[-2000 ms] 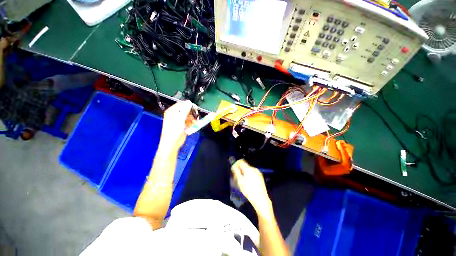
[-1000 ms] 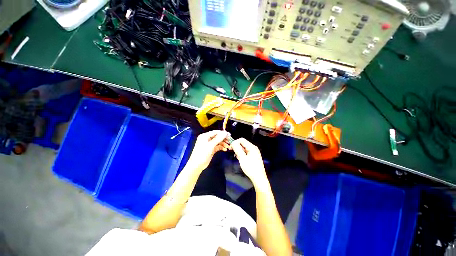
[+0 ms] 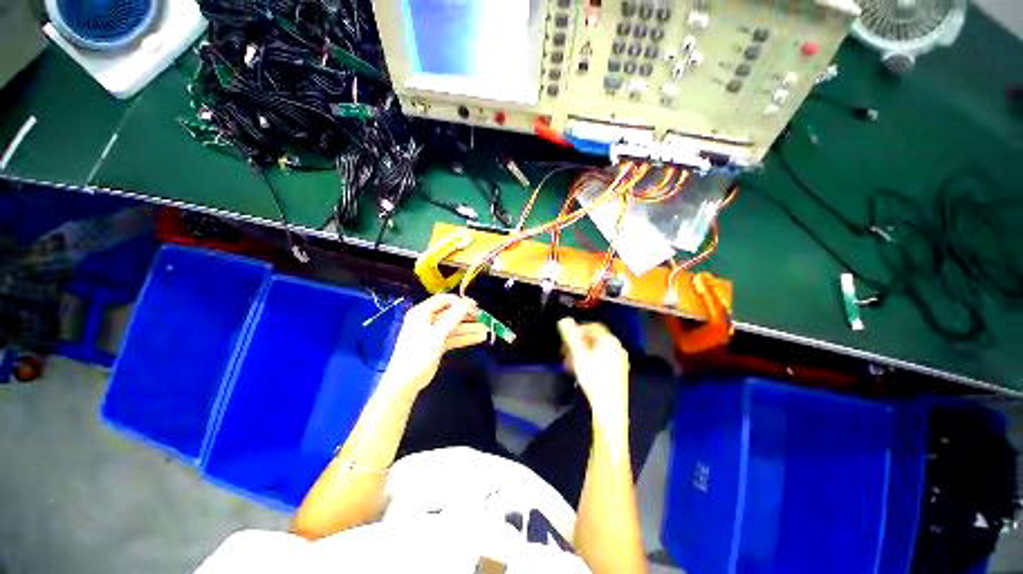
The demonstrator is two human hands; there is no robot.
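My left hand (image 3: pixel 440 327) is closed at the fingertips around one end of a small green board piece (image 3: pixel 495 326), in front of the left end of the orange-yellow fixture strip (image 3: pixel 527 256). Orange and red test leads (image 3: pixel 538 231) run from the tester (image 3: pixel 628 67) over the strip, and one reaches down to my left fingertips. My right hand (image 3: pixel 596 348) is apart from the left, below the strip, fingers bent and blurred; whether it holds anything cannot be told.
Black cable heap (image 3: pixel 292 101) left of the tester. Loose black cable (image 3: pixel 954 258) on the right. Blue bins stand left (image 3: pixel 185 336) and right (image 3: pixel 718 471) of my lap. A yellow clamp (image 3: pixel 440 260) and orange clamp (image 3: pixel 707 320) sit at the strip ends.
Both hands came together below the strip, then my right hand moved away to the right. The green piece now shows at my left fingertips. The bench has shifted left in view.
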